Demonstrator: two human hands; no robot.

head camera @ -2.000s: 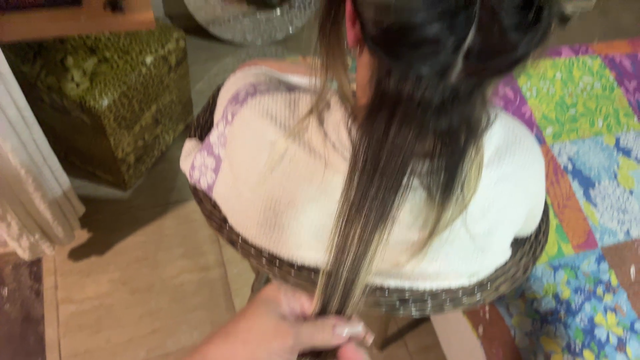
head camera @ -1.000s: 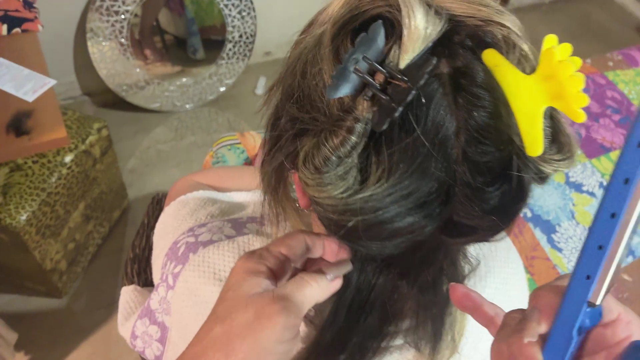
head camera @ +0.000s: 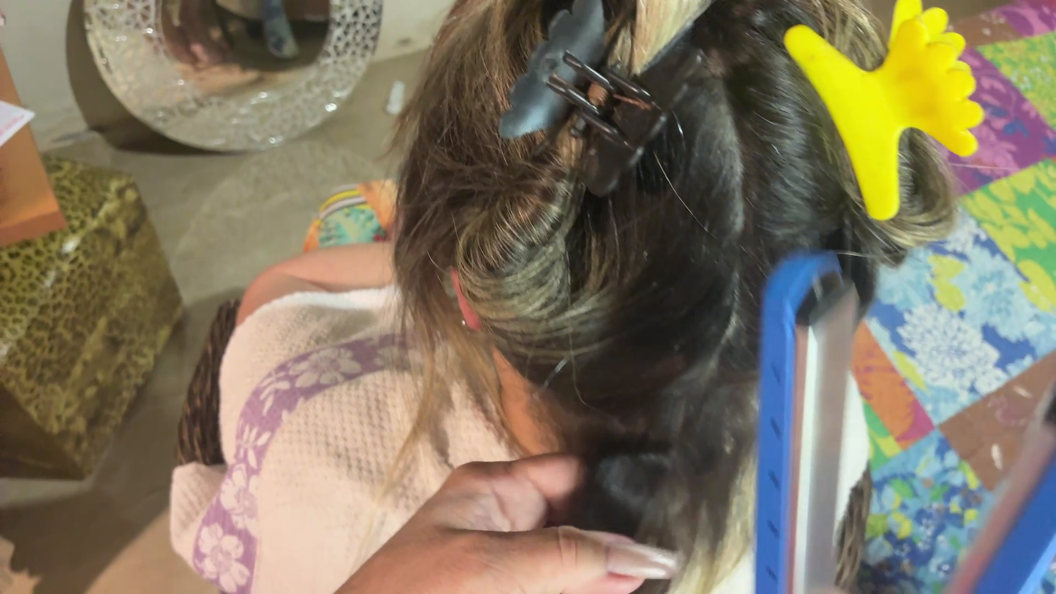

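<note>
A seated person's dark, blond-streaked hair (head camera: pixel 660 247) is partly pinned up by a dark claw clip (head camera: pixel 606 91) and a yellow claw clip (head camera: pixel 895 103). My left hand (head camera: pixel 511 528) holds a lock of the loose hair low at the nape, between thumb and fingers. To the right of the head a blue hair straightener (head camera: pixel 804 429) stands with its plates apart, one arm close to the hair and the other at the right edge. My right hand is almost wholly below the frame. A white towel with a purple floral band (head camera: pixel 289 396) covers the person's shoulders.
The person sits in a dark woven chair (head camera: pixel 202 396). To the left are a leopard-patterned box (head camera: pixel 82 313) and an orange surface (head camera: pixel 29 181). A round mirror with a silver mosaic frame (head camera: pixel 355 41) leans at the wall. A colourful patchwork rug (head camera: pixel 949 330) lies at right.
The straightener has moved left toward the hair, and its arms now show spread apart. My left hand has come from the lock's far end, two seconds ago, up to the nape.
</note>
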